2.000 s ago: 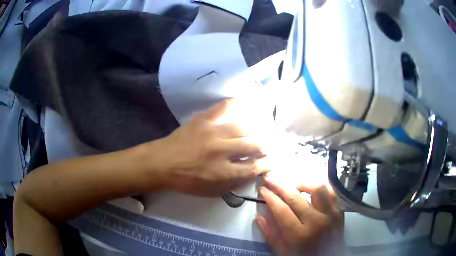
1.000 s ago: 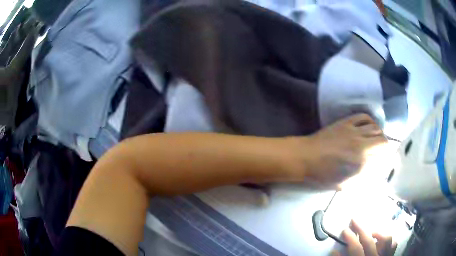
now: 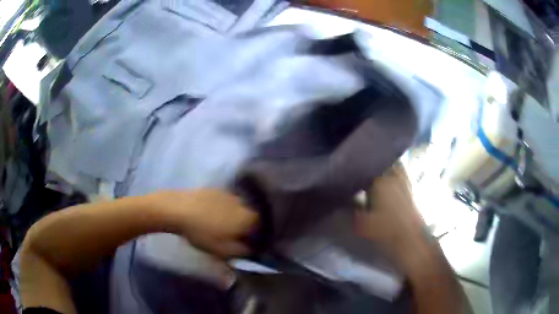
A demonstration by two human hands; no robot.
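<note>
A dark charcoal-brown cloth piece [image 3: 374, 141] with light parts is bunched and blurred in front of me, left of the sewing machine. My left hand [image 3: 224, 224] is shut on the cloth's left part, with its fingers partly hidden by the folds. My right hand [image 3: 386, 208] is at the cloth's right side and seems to pinch its edge; the blur hides the fingertips. The sewing machine head [image 3: 490, 147], white with a blue stripe, stands at the right, apart from both hands.
Light grey-blue panels [image 3: 122, 116], one with a stitched pocket strip, lie piled at the left and back. The bright white machine table [image 3: 453, 245] shows below the machine head. An orange surface [image 3: 392, 13] is beyond the table's back edge. A dark cut piece [image 3: 515, 257] is at the lower right.
The view has turned left. Both hands have moved away from the needle area towards me, and the dark cloth has been lifted and folded over between them. More of the light panels shows.
</note>
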